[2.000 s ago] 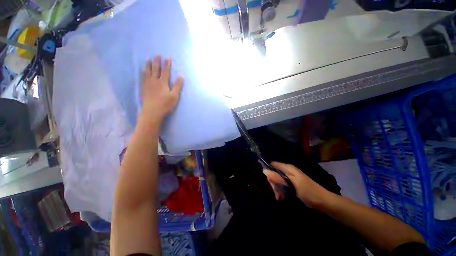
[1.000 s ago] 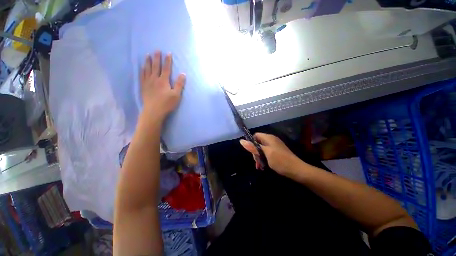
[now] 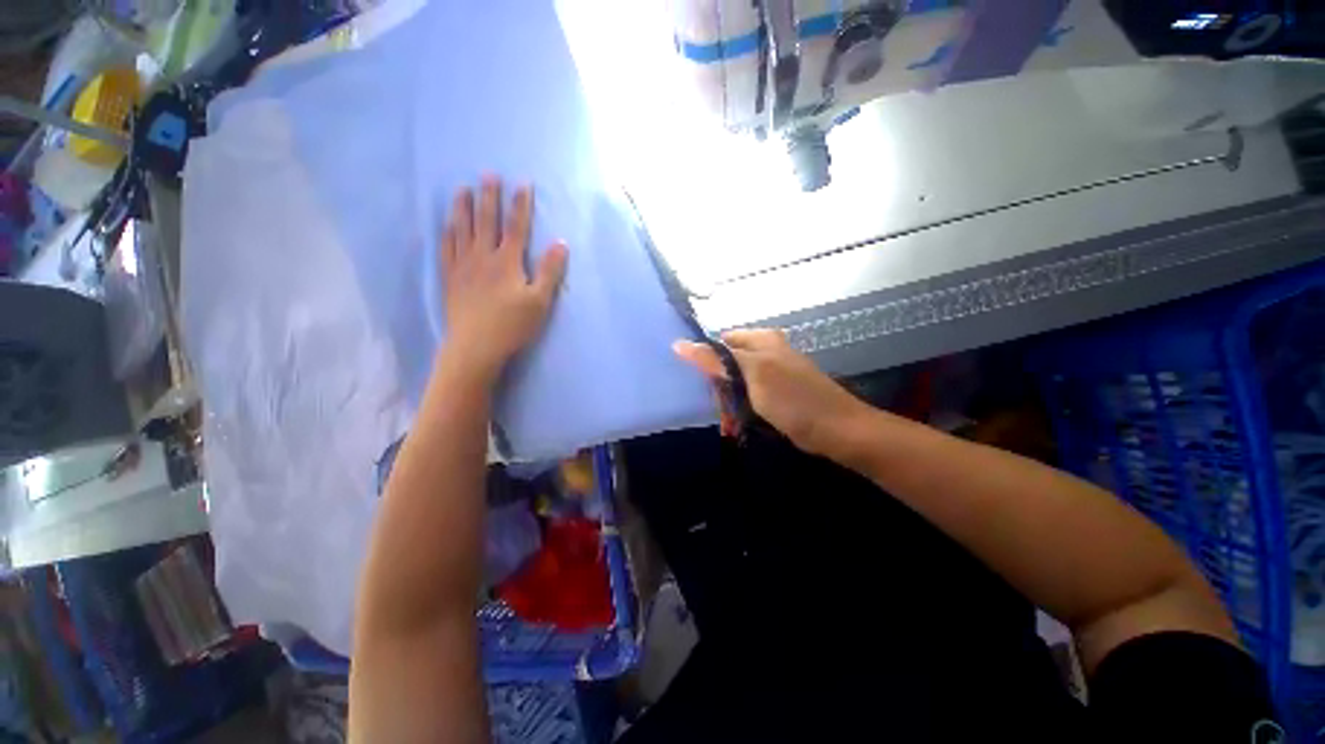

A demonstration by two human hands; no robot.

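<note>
Light-blue cut fabric panels (image 3: 610, 364) lie on the table, their right edge beside the bright lit area. A paler whitish cloth (image 3: 269, 378) lies to their left and hangs over the front edge. My left hand (image 3: 497, 284) is flat on the blue panels with fingers spread, holding nothing. My right hand (image 3: 778, 390) is shut on the handles of dark fabric scissors (image 3: 673, 281). The blades point up and away along the right edge of the blue panels. Glare hides the blade tips and part of the edge.
A white sewing machine head (image 3: 857, 51) stands at the top right. A ruler-marked table edge (image 3: 988, 298) runs right. A blue basket (image 3: 618, 581) with red cloth (image 3: 567, 579) is below the table; another blue basket (image 3: 1163, 451) is at right. A grey box (image 3: 51, 371) is at left.
My right hand and the scissors have moved up and away along the panels' right edge. My left hand stays flat on the panels; the whole view has shifted slightly.
</note>
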